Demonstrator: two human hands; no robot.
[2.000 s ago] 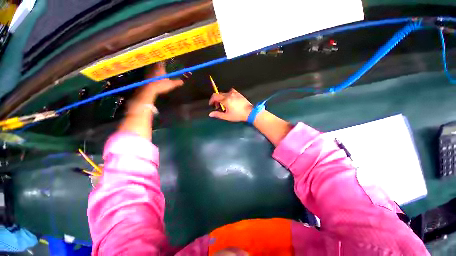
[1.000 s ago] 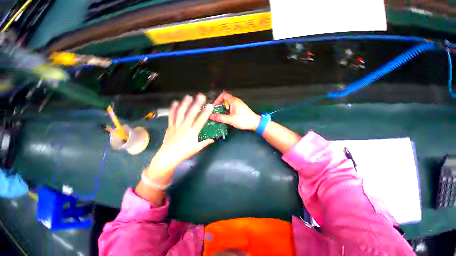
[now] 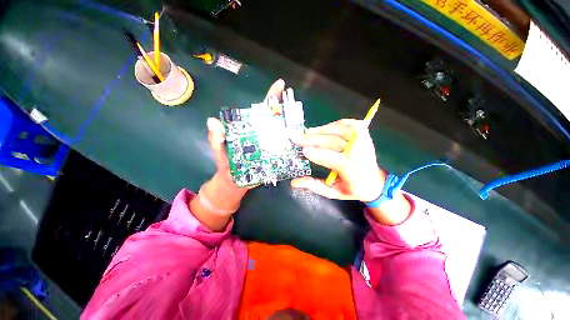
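Note:
A green circuit board (image 3: 250,150) crowded with parts is held up over the green mat in front of me, its upper right washed out by glare. My left hand (image 3: 219,159) grips it from below and the left side, with fingertips showing at its top edge. My right hand (image 3: 344,156), with a blue wrist strap (image 3: 386,190), touches the board's right side with its fingertips. A yellow pencil-like stick (image 3: 372,112) is held between the fingers of my right hand, its tip pointing up and right.
A pen cup (image 3: 167,81) stands upper left, beside a small yellow-tipped item (image 3: 205,57). Dark clusters (image 3: 437,79) lie on the dark strip (image 3: 350,50). A blue coiled cord (image 3: 525,178), white paper (image 3: 459,234) and a calculator (image 3: 502,289) are at right.
From reaching over the dark strip, my hands have come back and now hold the board up closer. My left hand has moved from over the board to its side. The view has turned.

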